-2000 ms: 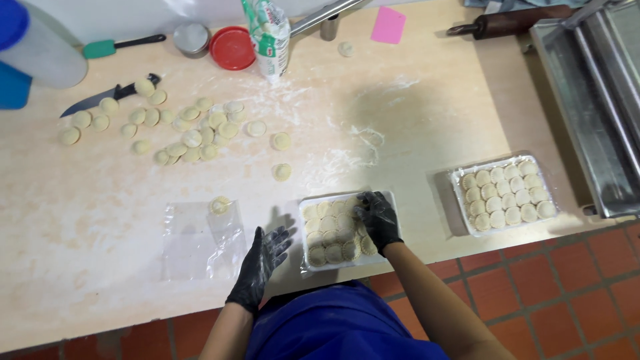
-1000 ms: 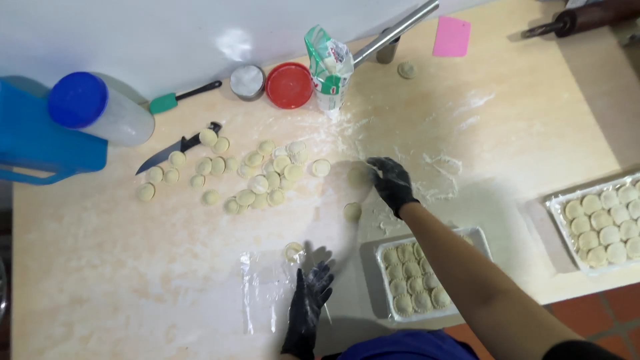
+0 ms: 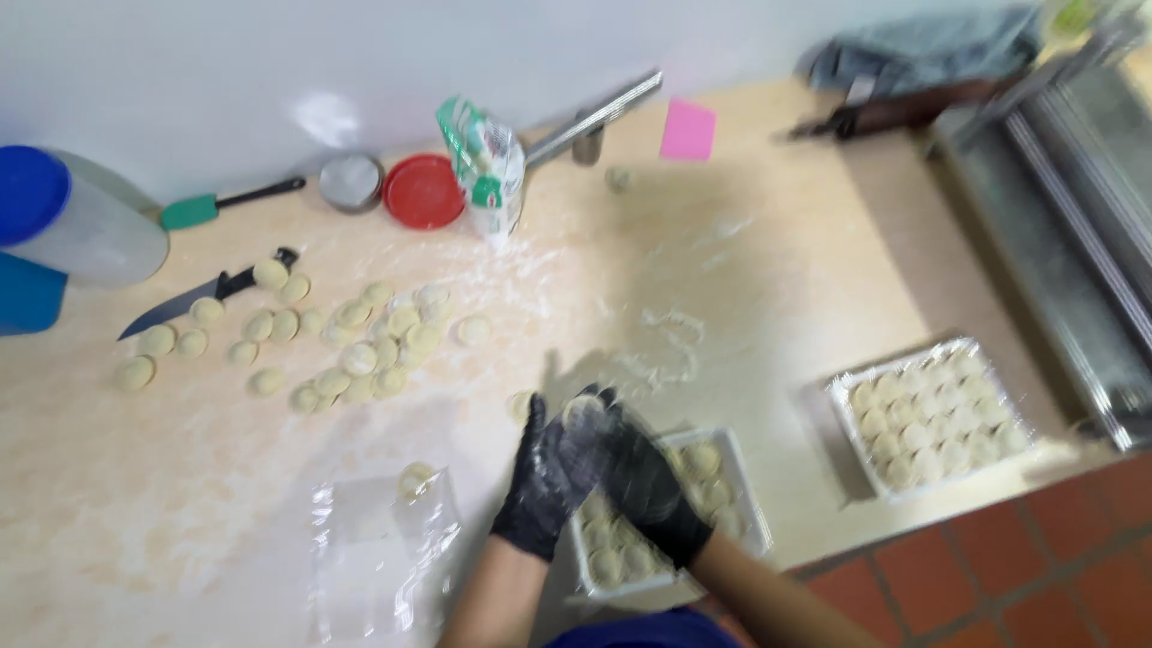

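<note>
My left hand [image 3: 551,477] and my right hand [image 3: 650,490], both in black gloves dusted with flour, meet over the left part of a white tray [image 3: 760,522] filled with dough rounds. Between their fingers is a pale dough round [image 3: 583,410]; blur hides which fingers grip it. One dough round [image 3: 520,405] lies on the table just left of my left fingertips. Several loose dough rounds [image 3: 387,346] are scattered at the left. A clear plastic sheet [image 3: 369,558] lies left of my left forearm, with a dough round [image 3: 417,481] at its top edge.
A wrapped tray of dough rounds [image 3: 936,414] sits at the right, beside a metal machine [image 3: 1062,243]. A knife [image 3: 193,297], a green spatula [image 3: 191,212], a red lid [image 3: 423,191], a flour bag [image 3: 486,171], a pink scraper [image 3: 688,130] and a rolling pin [image 3: 927,106] lie toward the wall.
My right hand has come back from the loose rounds on the table to my left hand. My left hand has moved from beside the plastic sheet to the tray. A dough round is now between them.
</note>
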